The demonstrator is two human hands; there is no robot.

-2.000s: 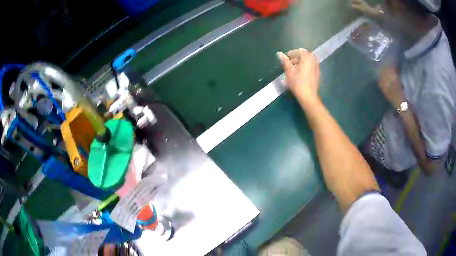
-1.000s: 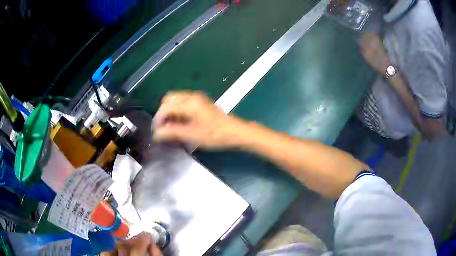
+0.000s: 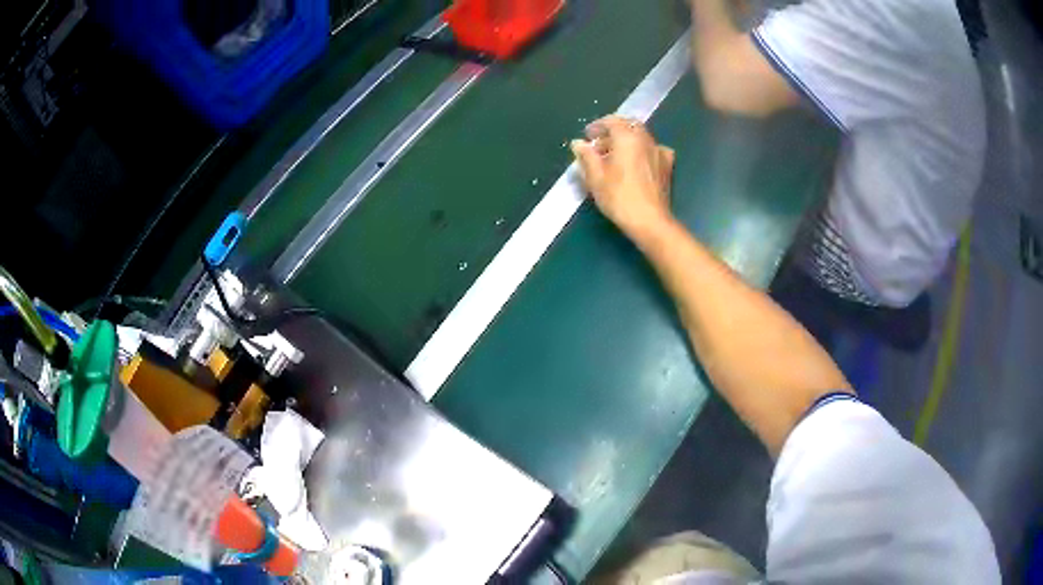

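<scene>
My right hand (image 3: 627, 171) is over the white-silver rail (image 3: 503, 269), its fingers curled at the edge of the green conveyor belt. Whether it holds a small part is too small to tell. Tiny parts (image 3: 499, 222) lie in a loose row on the belt beside the rail. The orange-red syringe (image 3: 246, 528), with a blue collar and a paper label, tilts at lower left above the round fixture (image 3: 358, 567) on the shiny base plate (image 3: 423, 486). My left hand is not in view.
A green cap (image 3: 86, 389) and an orange-yellow block (image 3: 172, 391) stand at left. An orange-red tray (image 3: 503, 23) and a blue container (image 3: 223, 69) are beyond the belt. A co-worker (image 3: 904, 149) is at upper right, an arm near the rail.
My right hand has moved from above the machine plate out to the belt edge. The fingers seen by the round fixture are gone from view. The co-worker has leaned closer to the bench.
</scene>
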